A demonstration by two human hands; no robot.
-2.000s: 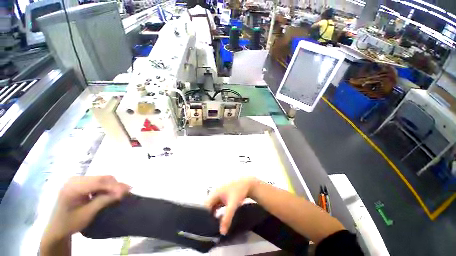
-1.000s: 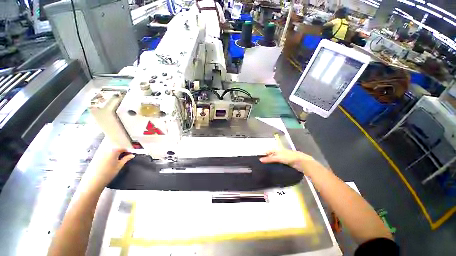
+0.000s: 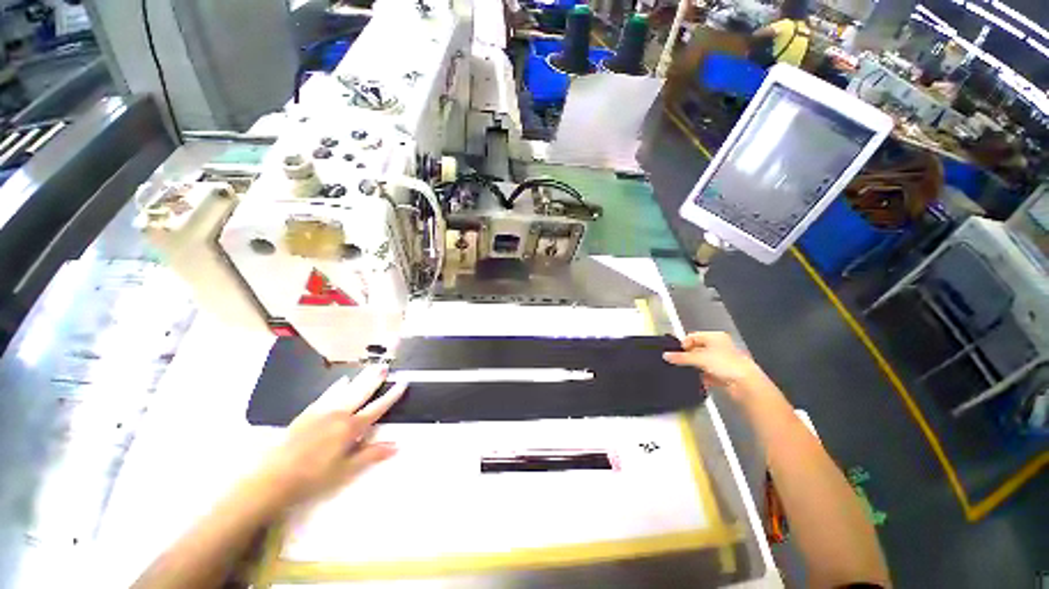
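Observation:
The black panel [image 3: 518, 397] lies flat across the white template [image 3: 403, 483], its narrow slot running lengthwise and showing white. My left hand [image 3: 334, 431] rests with fingers apart on the panel's left part, fingertips at the left end of the slot, close under the sewing machine head [image 3: 322, 253]. My right hand [image 3: 711, 359] holds the panel's right end at its upper corner, between thumb and fingers. The template's dark slot [image 3: 546, 463] shows below the panel. Yellow tape [image 3: 495, 558] runs along the template's near and right edges.
The feed clamp carriage [image 3: 506, 244] with black hoses stands behind the template. The control screen [image 3: 788, 161] is on a post at the right. Thread cones [image 3: 577, 40] stand at the back. Orange and black sticks [image 3: 775, 512] lie right of the template. A person [image 3: 789, 40] is far back.
Earlier the panel was lifted near my body; it moved forward onto the template under the head. My left hand has since moved from its left end to the slot. My right hand stays at the right end.

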